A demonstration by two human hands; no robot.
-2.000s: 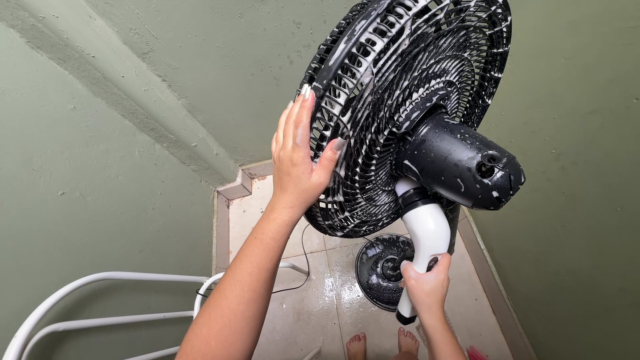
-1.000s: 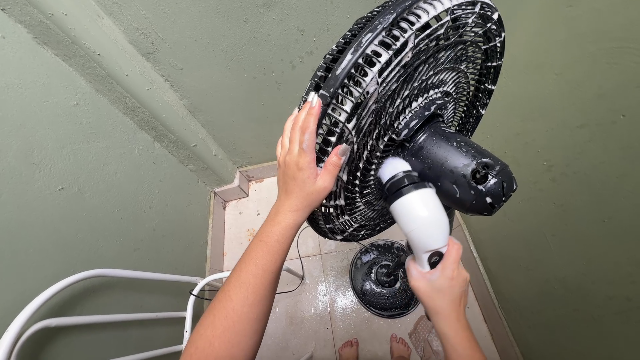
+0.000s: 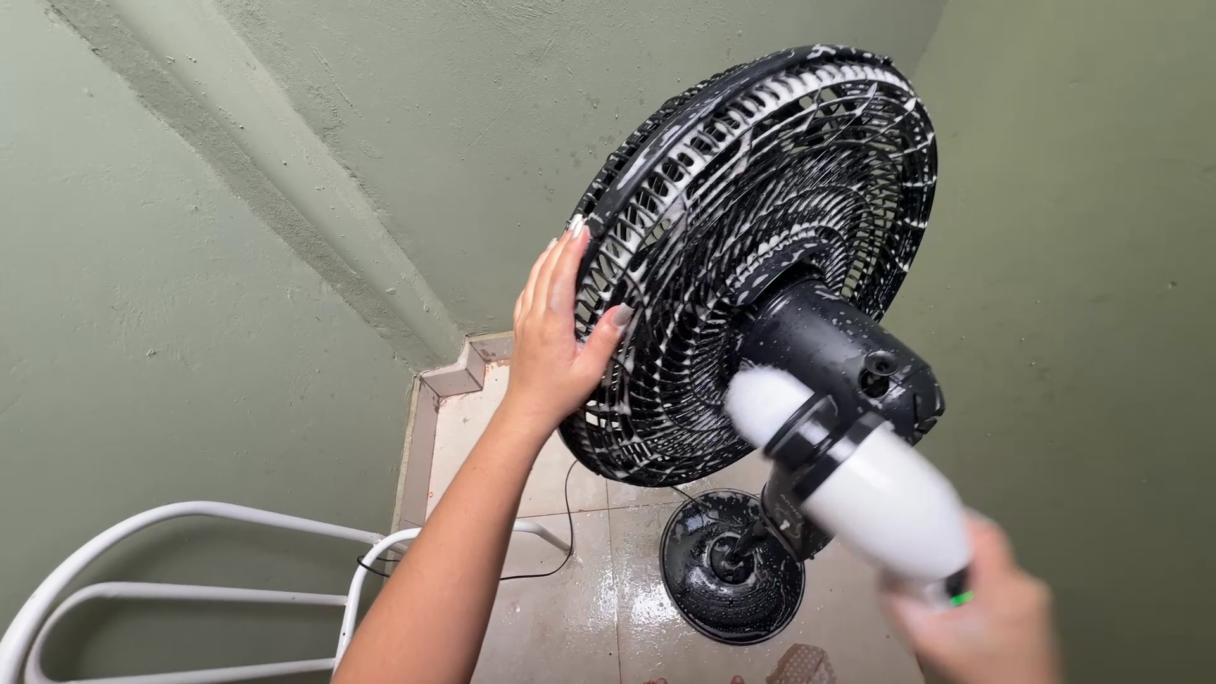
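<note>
A black pedestal fan's round grille, streaked with white foam, tilts across the middle of the view. My left hand grips its left rim, with the thumb over the back bars. My right hand, blurred, holds a white and black handheld electric scrubber with a small green light. Its white bristle head is at the back of the grille, beside the foam-spotted black motor housing. Below, the fan's round black base rests wet on the floor.
White tubular metal rails stand at the lower left. A thin black cable runs over the wet tiled floor. Green walls meet close around the fan. A patterned pinkish item lies at the bottom edge.
The scrubber's head has moved up from beneath the motor housing to beside it, and my right hand has swung out to the right. My left hand keeps its place on the grille rim.
</note>
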